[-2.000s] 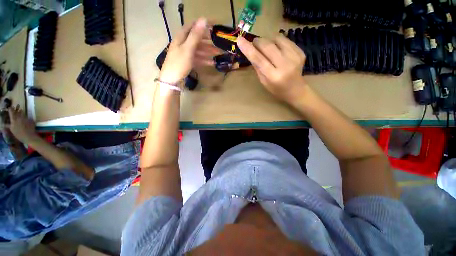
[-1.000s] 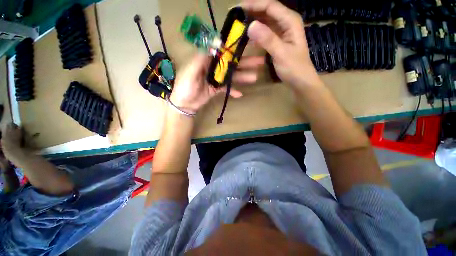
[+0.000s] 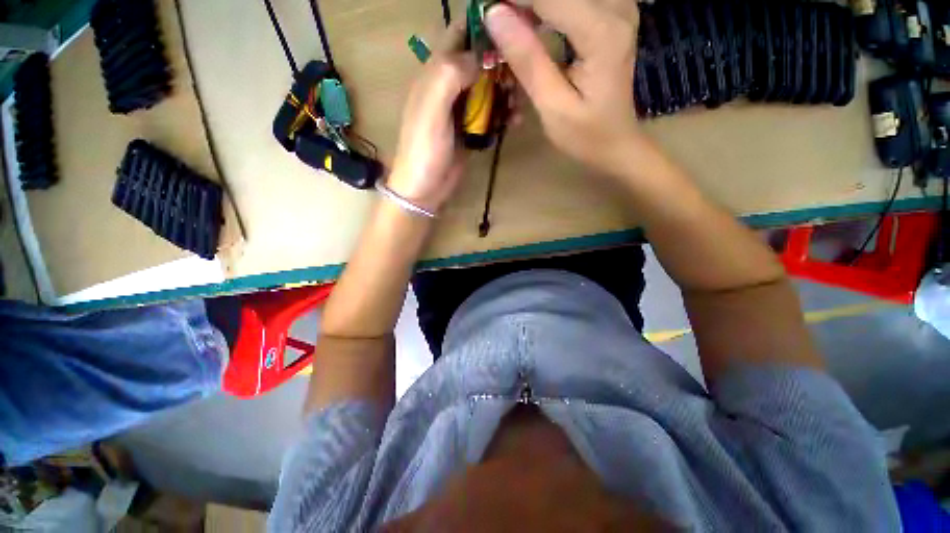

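My left hand [image 3: 440, 130] holds a black housing half [image 3: 479, 127] with a yellow inner part [image 3: 479, 102] showing inside, near the top of the view. My right hand [image 3: 568, 73] is on the upper end of the same unit, its thumb against the green circuit board [image 3: 476, 23]. The fingers hide much of the board and shell. A thin black cable [image 3: 491, 187] hangs from the unit toward the bench edge. An open wired unit [image 3: 323, 130] with a green board lies on the cardboard left of my left hand.
Rows of black covers [image 3: 745, 57] stand right of my hands. More stacks [image 3: 169, 198] stand at the left. Labelled wired units [image 3: 898, 120] are massed at far right. The green bench edge [image 3: 542, 246] runs in front of me. Red stools [image 3: 266, 338] and a person's denim-clad part [image 3: 99, 370] are below.
The held unit has moved up, and my right hand has closed in on its upper end and board. The other person's hand and arm are out of view.
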